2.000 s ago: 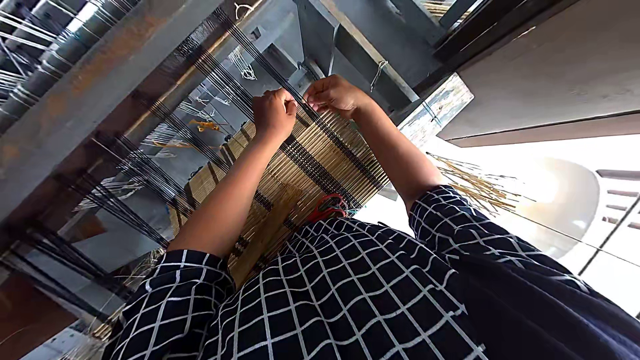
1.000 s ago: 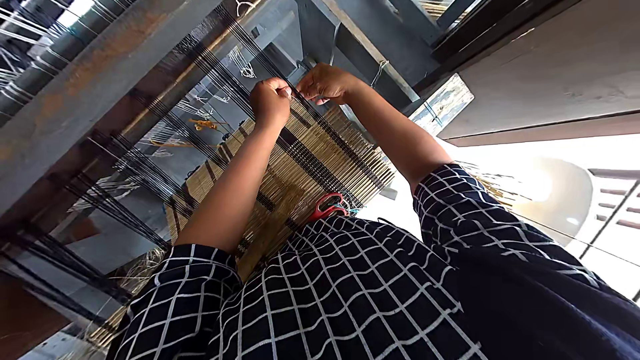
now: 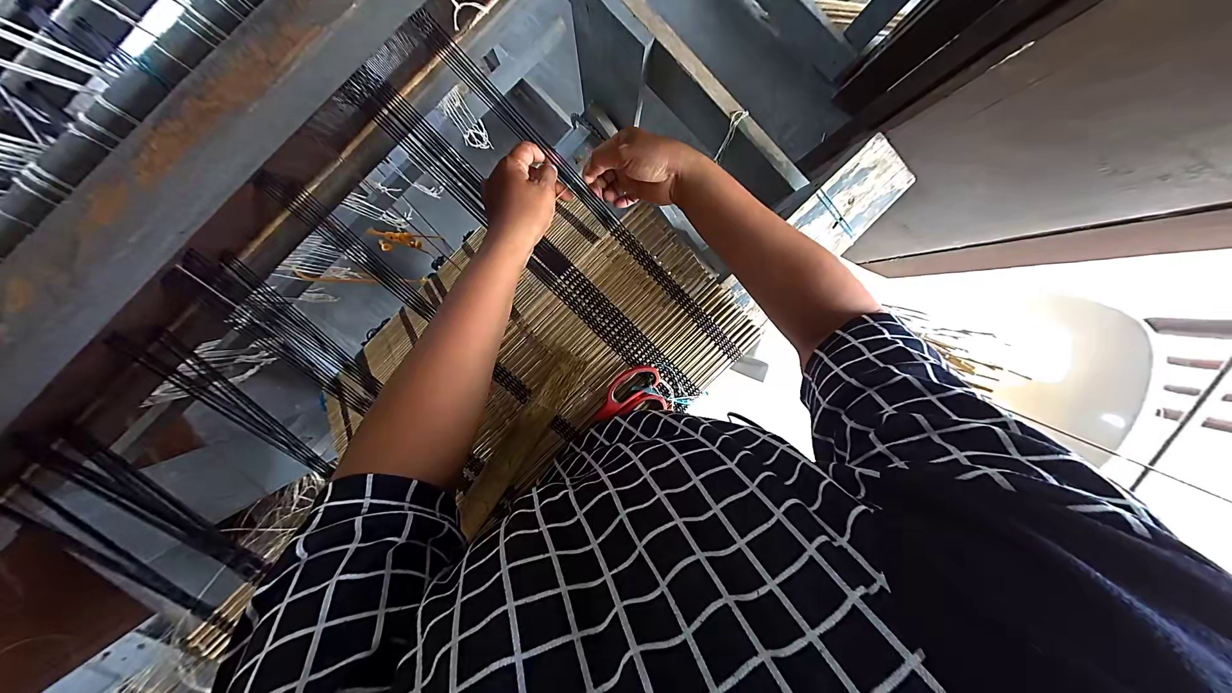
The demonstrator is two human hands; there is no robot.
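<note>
Dark warp threads point(image 3: 423, 135) run in separate bands down the loom into a woven mat of thin natural sticks point(image 3: 626, 289). My left hand point(image 3: 523, 195) is at the mat's upper edge beside the warp, thumb and forefinger pinched together; whether a thread lies between them is too small to tell. Just right of it, across a dark band, my right hand point(image 3: 637, 169) has curled fingers close to the threads, and what it may hold is hidden. Red-handled scissors point(image 3: 635, 389) rest on the lower mat by my shirt. A flat wooden piece point(image 3: 515, 448) lies across the mat's lower part.
A thick grey loom beam point(image 3: 183, 125) crosses the upper left. White string loops point(image 3: 467, 117) and an orange tangle point(image 3: 399, 239) hang beyond the warp. A worn painted board point(image 3: 857, 197) stands right of my right arm, with loose sticks point(image 3: 962, 351) near a pale rounded object point(image 3: 1078, 371).
My hands were close together at the warp and are now a little farther apart. The scissors' red handles show more fully than two seconds ago.
</note>
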